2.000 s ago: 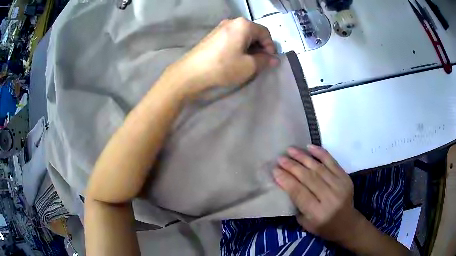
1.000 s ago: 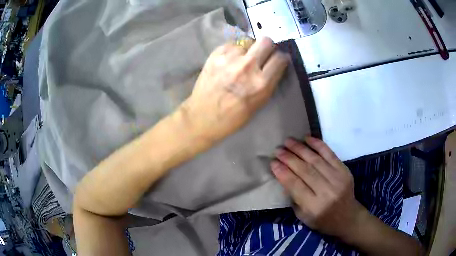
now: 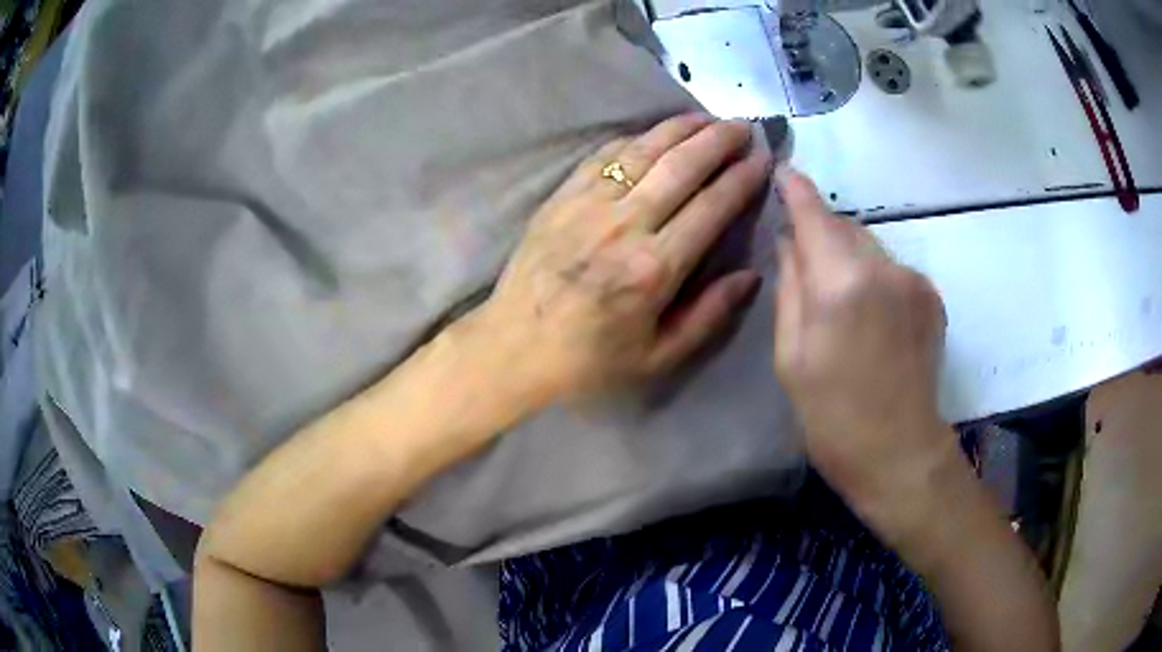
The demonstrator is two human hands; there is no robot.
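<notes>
The large grey-beige light panel [image 3: 382, 153] covers the left and middle of the table and hangs towards the lap. My left hand [image 3: 624, 248], with a gold ring, lies flat on it, fingertips at the panel's upper right corner. A small piece of the dark panel [image 3: 774, 129] shows at that corner. My right hand [image 3: 860, 331] is at the right seam edge, its fingers bent and their tips beside the left fingertips; the cloth between its fingers is mostly hidden.
The needle plate [image 3: 822, 64] and presser foot area are at the top. Red thread snips [image 3: 1106, 134] and a slim black tool [image 3: 1104, 54] lie top right on the white table [image 3: 1058, 293]. Bundled cut pieces [image 3: 64, 516] are lower left. Striped clothing [image 3: 688, 592] is below.
My right hand has moved up along the edge from the panel's lower right corner to the upper corner. My left hand has flattened on the cloth. The dark strip is now mostly covered.
</notes>
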